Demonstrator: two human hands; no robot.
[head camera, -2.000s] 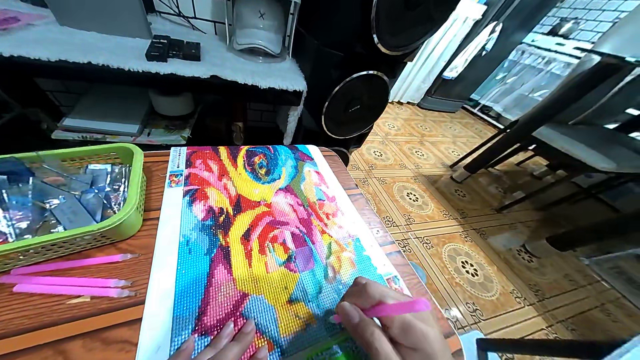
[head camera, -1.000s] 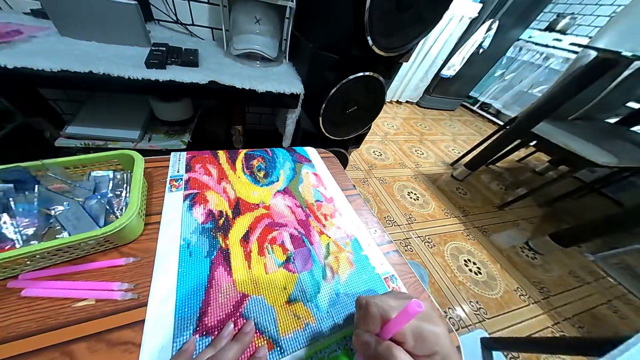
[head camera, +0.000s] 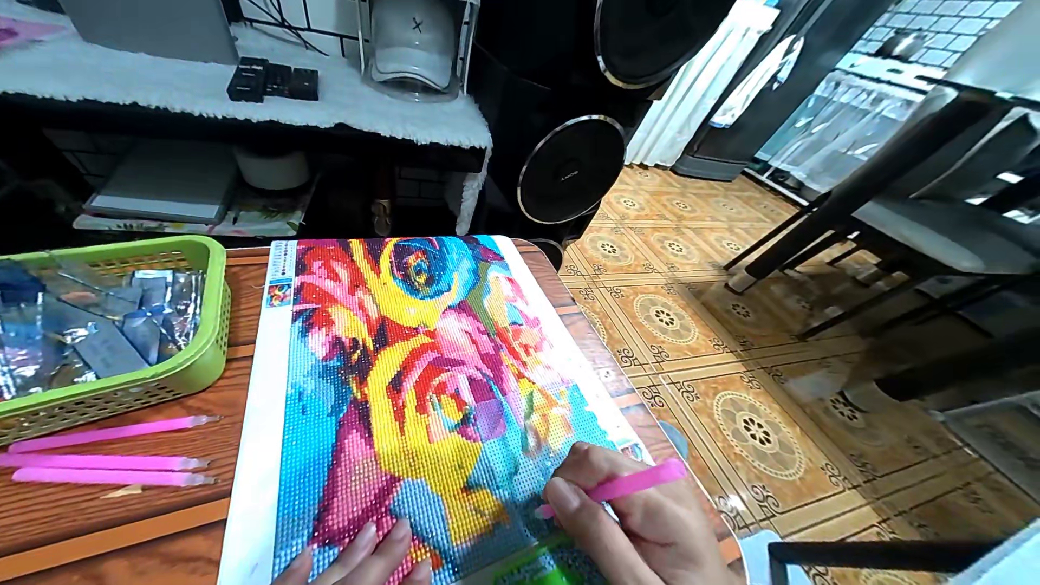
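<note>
A diamond painting canvas (head camera: 439, 325) with colourful roses lies on a wooden table. My right hand (head camera: 642, 520) grips a pink applicator pen (head camera: 638, 481), its tip at the lower right part of the picture. Under that hand, at the bottom edge, sits a green tray (head camera: 540, 565) holding small beads, partly hidden. My left hand (head camera: 366, 561) rests flat with spread fingers on the canvas's lower left and holds nothing; only its fingers show. Several pink pens (head camera: 114, 478) lie on the table at the left.
A green plastic basket (head camera: 215, 317) of small bags stands at the left. Behind are a shelf with a white fluffy cover (head camera: 349, 101), a white cap (head camera: 413, 45) and a black speaker (head camera: 571, 169). A chair (head camera: 942, 236) stands on the tiled floor at right.
My right hand with the pen has moved up and left from the canvas's lower right edge, where it was one second ago. My left hand has stayed on the canvas.
</note>
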